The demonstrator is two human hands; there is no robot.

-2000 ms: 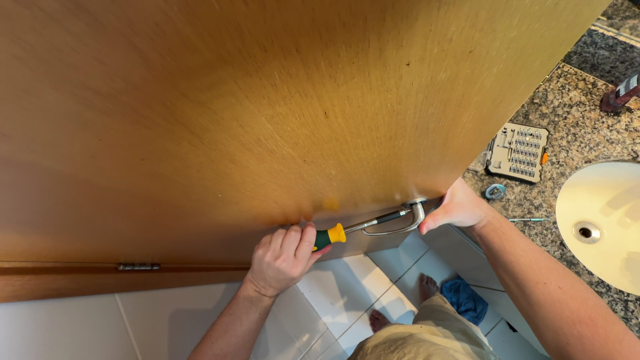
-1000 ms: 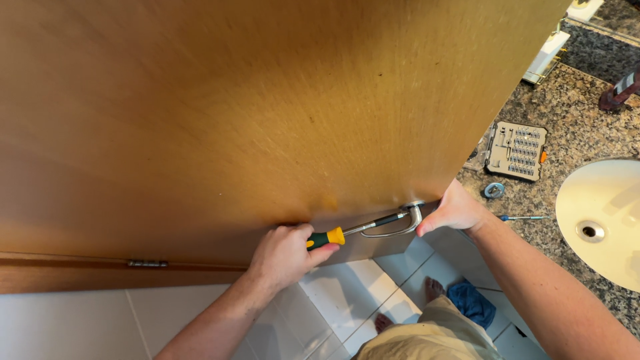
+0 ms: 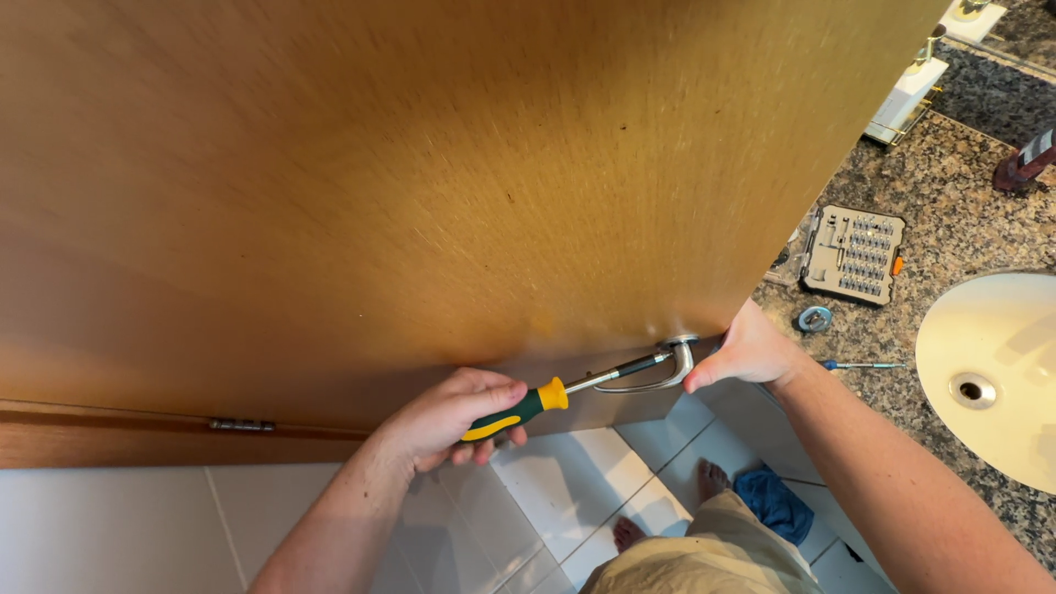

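Observation:
My left hand is closed around the green and yellow handle of a screwdriver. Its shaft points right, with the tip against the neck of a metal lever door handle. That handle is mounted on a wooden door, near the door's free edge. Beside the lever, my right hand grips the door edge, thumb on the near side and the other fingers hidden behind the door.
On the granite counter at right lie an open bit set, a small round metal part and a thin blue-handled screwdriver. A sink is set into it. A hinge sits at left; blue cloth lies by my feet.
My left hand's hold on the screwdriver handle has changed, with the fingers now beneath it and the thumb along it. My right hand stays at the door edge.

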